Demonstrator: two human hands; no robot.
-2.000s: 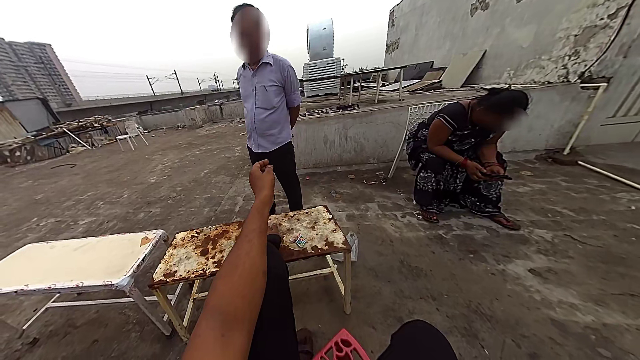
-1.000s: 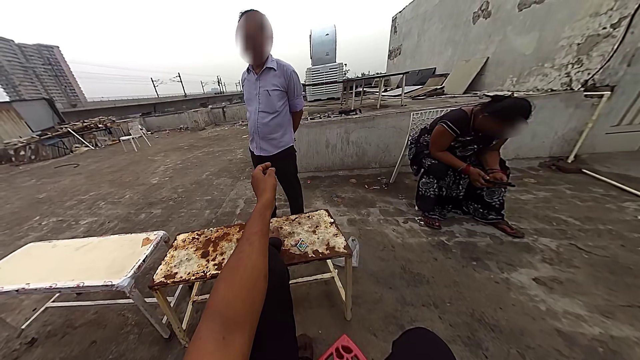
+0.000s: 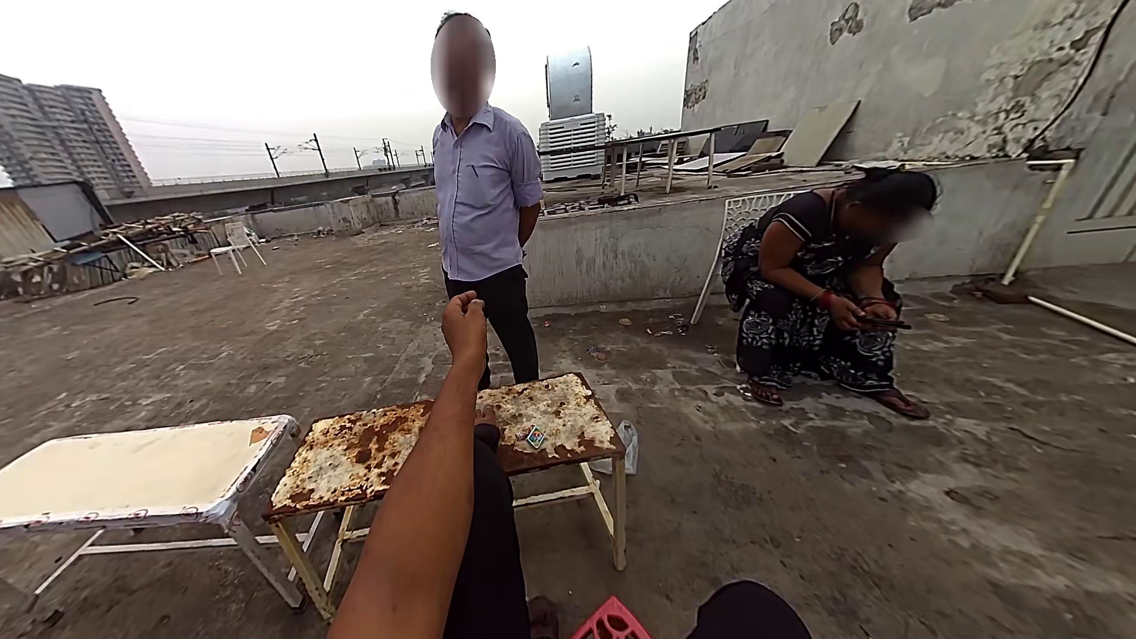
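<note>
My left hand (image 3: 465,327) is raised on an outstretched bare arm above the rusty metal-topped table (image 3: 364,453). Its fingers are curled in, and nothing shows between them. A small colourful square item (image 3: 535,436) lies on the right half of that top, below and to the right of the hand. Behind my forearm, a dark trouser leg reaches up to the table's near edge; a bit of skin shows at its end, too hidden to tell what part. No right hand of mine can be made out.
A cream-topped table (image 3: 133,470) stands at left. Beyond the rusty table stands a person in a lilac shirt (image 3: 484,191). At right, a person sits on a white chair (image 3: 741,213), holding a dark phone-like object (image 3: 883,323). A plastic bag (image 3: 628,448) and red plastic piece (image 3: 612,621) are low down.
</note>
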